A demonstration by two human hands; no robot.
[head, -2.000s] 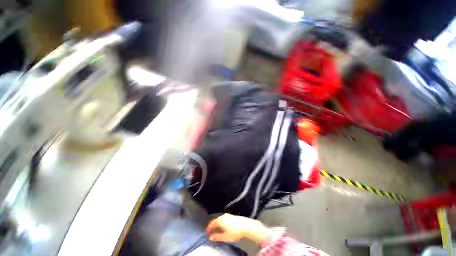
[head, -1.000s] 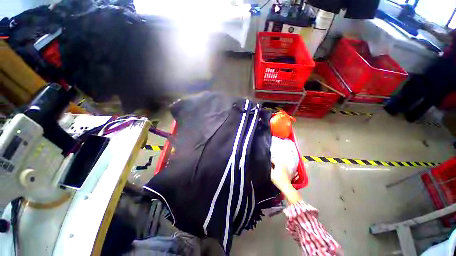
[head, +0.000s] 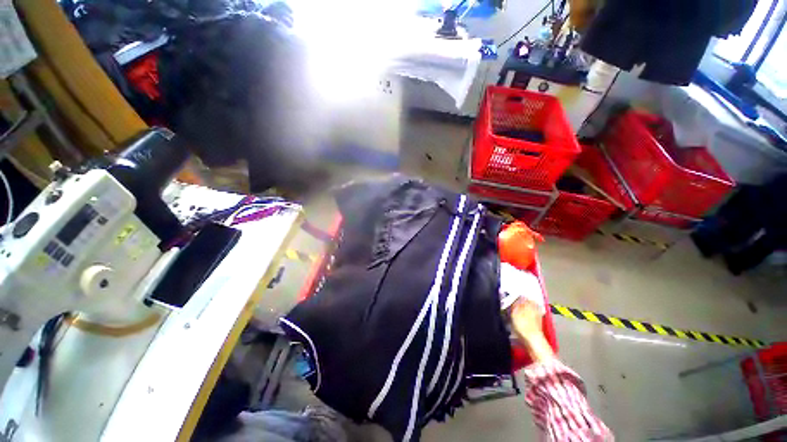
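Black garment pieces (head: 397,293) with white stripes lie piled over a red crate (head: 539,324) beside the machine table. A white bag (head: 520,283) and an orange bundle (head: 519,245) sit in the crate at the pile's right side. My right hand (head: 526,319), below a red-and-white striped sleeve, reaches to the white bag; its fingers are hidden or blurred, so its grip cannot be told. My left hand is not in view.
A cream sewing machine (head: 73,233) and a black smartphone (head: 197,266) are on the white table (head: 160,363) at left. Red crates (head: 522,142) stand at the back right. Yellow-black tape (head: 639,324) crosses the floor. Dark cloth is heaped at the back left.
The view has swung from blurred to steady, then shifted slightly, so the pile appears further right. My right hand has moved from the pile's near edge to the white bag.
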